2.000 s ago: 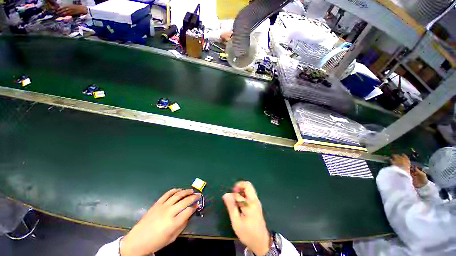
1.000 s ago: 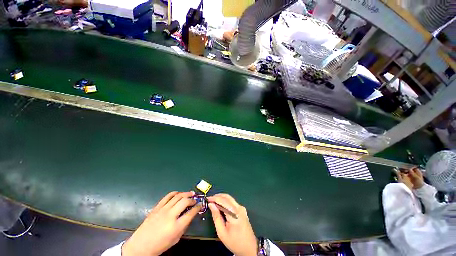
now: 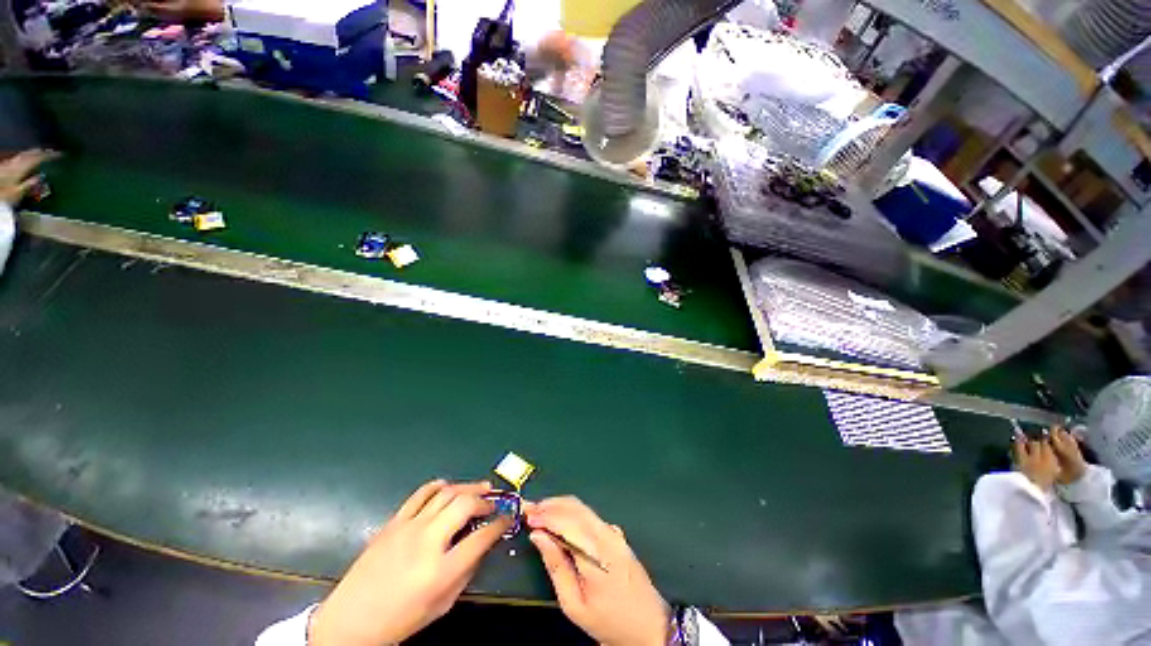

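The watch-like unit (image 3: 505, 507), small and dark with blue glints, lies on the dark green worktop between my hands. The white pouch cell with a yellow edge (image 3: 514, 469) lies flat just beyond it. My left hand (image 3: 410, 555) holds the unit's left side with its fingertips. My right hand (image 3: 596, 570) holds a thin pen-like tool (image 3: 571, 546), its tip end at the unit's right side. The fingers hide part of the unit, and the exact contact of the tool cannot be told.
A pale metal rail (image 3: 417, 298) separates the worktop from the green belt (image 3: 505, 208), which carries several units. Plastic-covered trays (image 3: 839, 316) and a striped sheet (image 3: 887, 420) are at right. A person in a white smock (image 3: 1054, 543) works at far right; another hand (image 3: 23, 170) reaches in at far left.
My right hand has come in from the right to the unit with the tool. The belt units have shifted left. A hand has appeared at the far left edge.
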